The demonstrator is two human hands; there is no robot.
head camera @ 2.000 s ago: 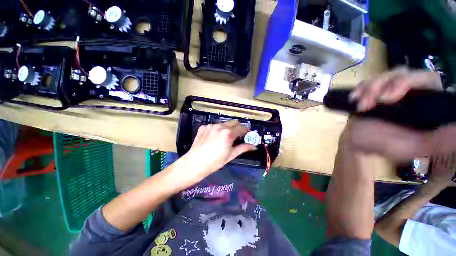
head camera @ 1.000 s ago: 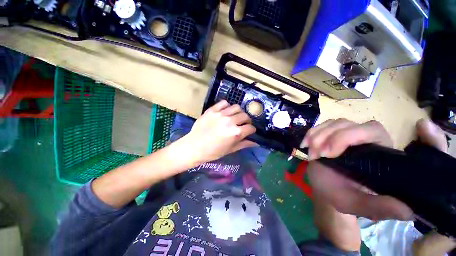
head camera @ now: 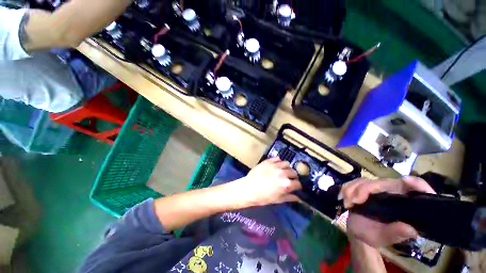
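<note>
A black plastic housing (head camera: 318, 139) lies on the bench in front of me, its slot-like handle on the far side. It has a round hole, a toothed gear and a white disc (head camera: 325, 183). My left hand (head camera: 274, 181) rests on its left end, fingers curled over the near edge. My right hand (head camera: 379, 210) grips the thick black electric screwdriver (head camera: 426, 214) at the housing's right end. The bit tip is hidden by my fingers. Red wires show beside my right fingertips.
A blue and silver screw feeder (head camera: 407, 120) stands beyond the housing. Several black housings (head camera: 256, 109) with white discs stand in rows at the back left. A green mesh crate (head camera: 120, 165) is beside my lap. Another person's arm (head camera: 74, 24) reaches in at the upper left. A red stool (head camera: 101, 114) is below it.
The view has turned left and shows more rows, the crate and another person's arm. Since the oldest frame, the screwdriver has come from beside the feeder to the housing's right end. My left hand stays on the housing.
</note>
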